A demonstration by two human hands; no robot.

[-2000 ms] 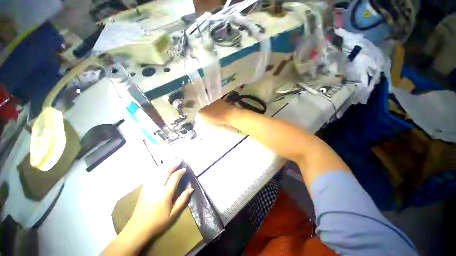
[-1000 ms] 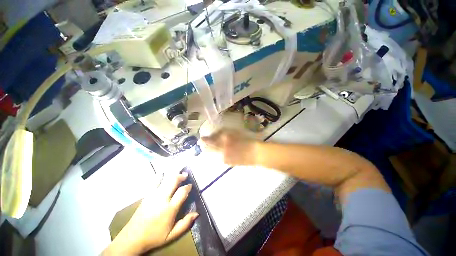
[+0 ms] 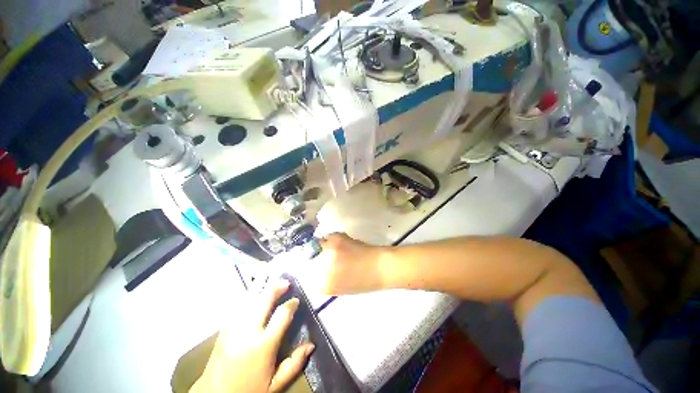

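Note:
The khaki pocket piece (image 3: 190,361) lies on the table at the bottom, mostly under my left hand. The dark band (image 3: 326,357) runs along its right edge towards the needle area. My left hand (image 3: 253,341) rests flat on the piece with its fingers spread, fingertips at the band. My right hand (image 3: 349,265) is beside the presser foot (image 3: 295,238), at its right. Glare washes out its fingertips, so whether it pinches anything is hidden. The sewing machine (image 3: 368,153) stands over both hands.
The lamp's pale head (image 3: 27,299) hangs at the left edge. Dark cut strips (image 3: 153,249) and a khaki piece (image 3: 80,246) lie at left. Black scissor handles (image 3: 414,179) lie on the machine bed. A plastic bag (image 3: 541,92) with small items hangs at the machine's right end.
My right hand has come down from under the machine arm to beside the presser foot. My left hand stays spread on the cloth. The view has shifted and moved closer.

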